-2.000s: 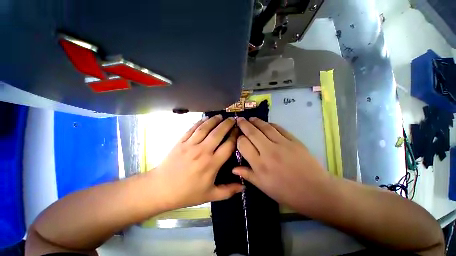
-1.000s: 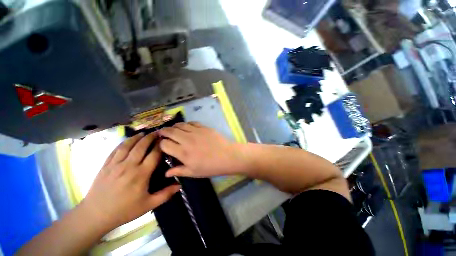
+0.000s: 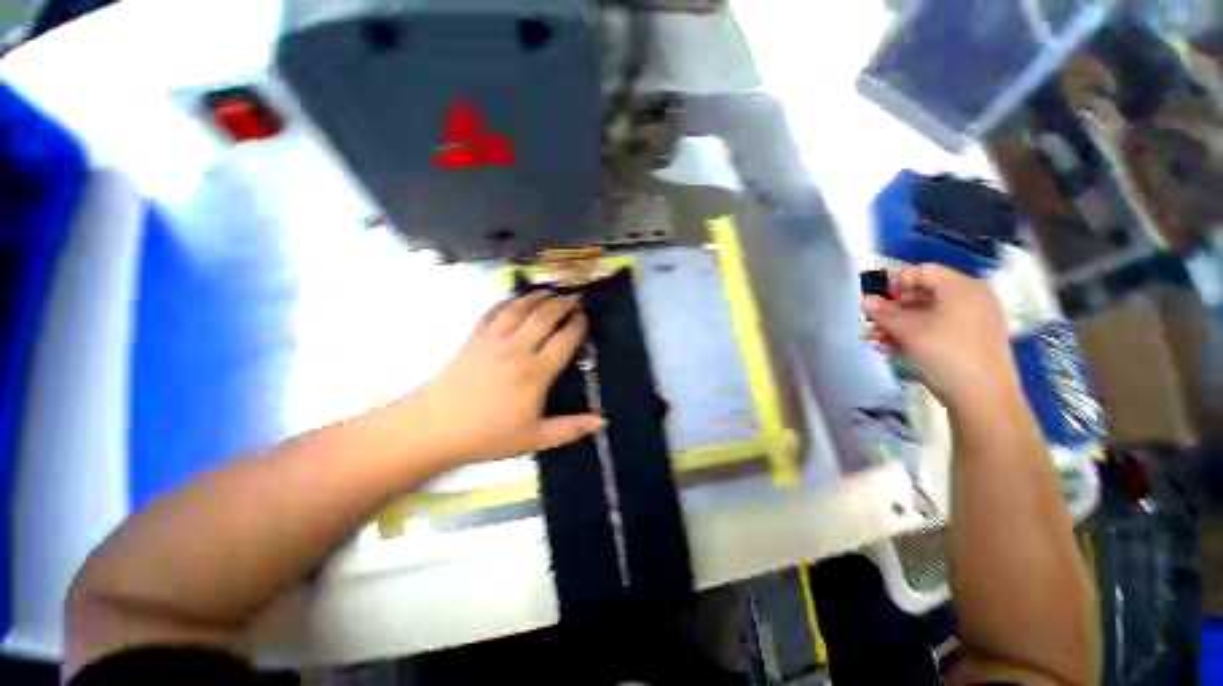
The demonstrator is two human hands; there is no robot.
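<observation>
The black zipper panel point(image 3: 622, 469) lies lengthwise on the pale bed plate point(image 3: 691, 349) and hangs over the table's front edge. Its far end is at the brassy clamp point(image 3: 574, 265) under the grey machine head point(image 3: 449, 148). My left hand point(image 3: 516, 382) lies flat on the panel's left part, fingers near the clamp, thumb by the zipper point(image 3: 605, 462). My right hand point(image 3: 946, 328) is raised at the right, pinching a small black tab point(image 3: 876, 283) between thumb and fingers. The needle is hidden.
A blue tab box point(image 3: 912, 228) with black pieces stands behind my right hand. A blue hardware box point(image 3: 1053, 382) is right of my right forearm. Yellow tape point(image 3: 746, 335) frames the plate. A white basket point(image 3: 919, 563) is below the table's right edge. A control panel point(image 3: 959, 60) is at upper right.
My right hand has left the zipper panel, moved right and now holds a small black tab. My left hand has stayed on the panel. The view has shifted.
</observation>
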